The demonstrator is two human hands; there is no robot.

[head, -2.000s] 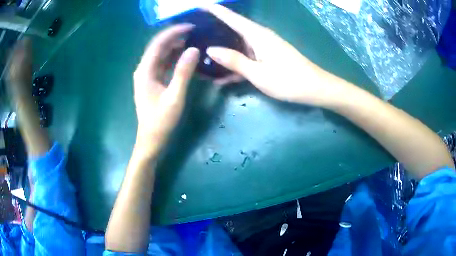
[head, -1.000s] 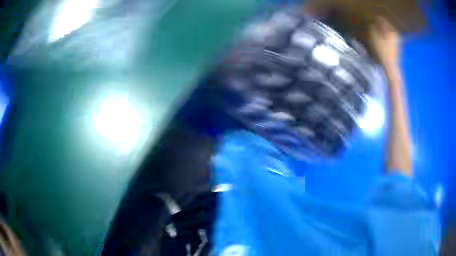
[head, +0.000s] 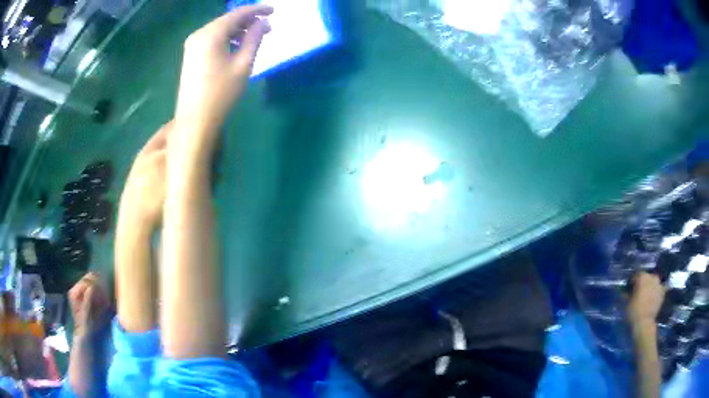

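A bright blue parts bin (head: 336, 29) with a glaring white inside stands at the top left of centre. My left hand (head: 225, 58) reaches up to its left side, fingers curled over the white, thumb close below them. Whether it pinches a white piece is lost in the glare. At the far right, a small blurred hand, seemingly my right hand (head: 647, 297), is at a clear blister tray (head: 688, 268) with rows of dark round parts. I cannot tell if it grips anything.
A crinkled clear poly bag (head: 536, 85) lies at the upper right, with a dark blue bundle (head: 661, 39) beside it. Black units (head: 85, 206) cluster at the left. Another person's hand (head: 144, 179) is partly behind my left forearm. The green tabletop (head: 326, 256) carries small scraps.
The view swung right to the blister tray, then back to the table. The hands that held the black housing have parted. My left hand is now at the bin; the housing is no longer visible there.
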